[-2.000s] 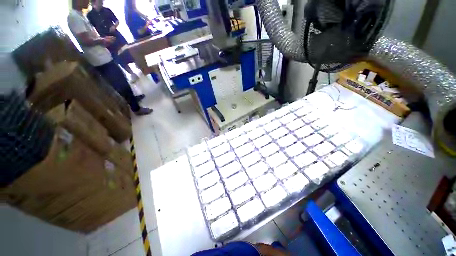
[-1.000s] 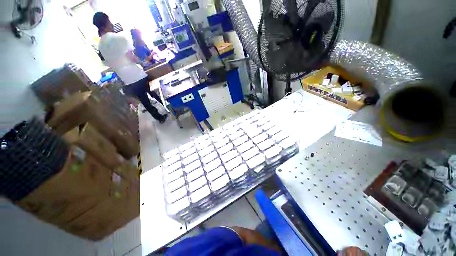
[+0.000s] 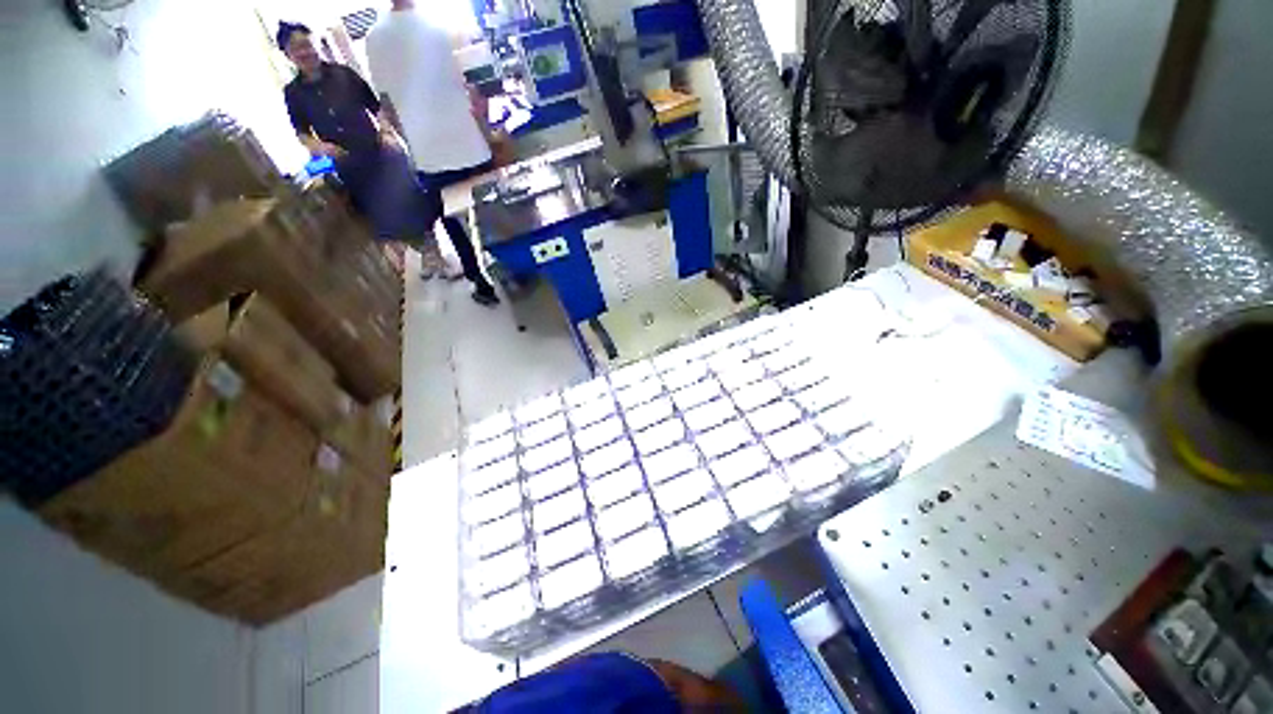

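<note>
White plastic housings lie in rows in a stacked clear blister tray on the white bench. The brown multi-cavity fixture sits on the perforated metal plate at the lower right, cut off by the picture's edge, with pale parts in its pockets. A blue sleeve and part of a forearm show at the bottom centre, but no hand is visible there. Neither my left hand nor my right hand can be made out.
A yellow bin with white and black parts stands at the bench's back right. A black fan and silver hose are behind it. Cartons are stacked left. Two people stand beyond, near a blue-white machine.
The view has shifted left, so the fixture has moved towards the right edge. The hand seen at the bottom right a second ago is out of view. A person in dark clothes now shows at the back.
</note>
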